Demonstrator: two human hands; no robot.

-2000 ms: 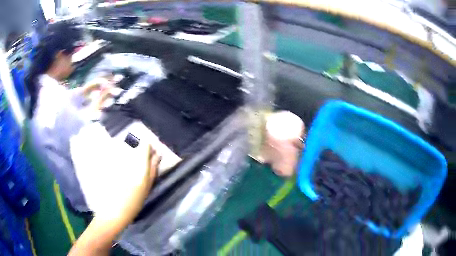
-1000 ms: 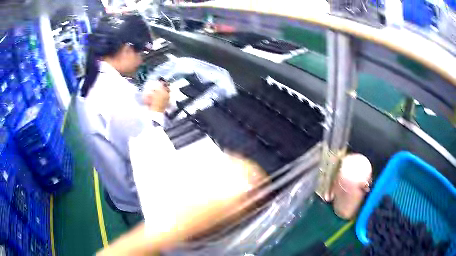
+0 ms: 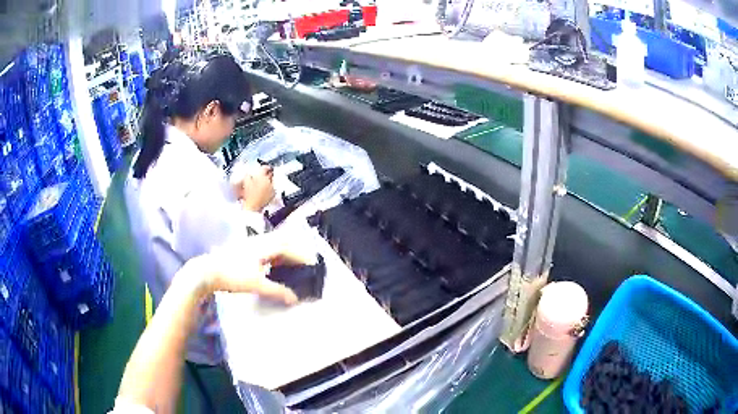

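My left hand (image 3: 239, 273) reaches in from the lower left over the packing stack. Its fingers and thumb are around black housings (image 3: 307, 280), which are at the white liner sheet (image 3: 340, 327); how many it grips cannot be told. Rows of black housings (image 3: 413, 247) lie on the sheet to the right of the hand. Clear plastic film (image 3: 461, 348) wraps the near side of the stack, and dark layers show under the top sheet. My right hand is out of the picture.
A co-worker (image 3: 182, 202) sits at the left, hands at another film-wrapped pile. A metal post (image 3: 536, 210), pink flask (image 3: 558, 330) and blue basket (image 3: 672, 348) with black caps stand right. A shelf (image 3: 477, 69) runs above; blue crates (image 3: 69, 259) are piled left.
The view has turned left and steadied. My left hand has moved from the stack's near side back to the bare sheet, where black housings now show between its fingers.
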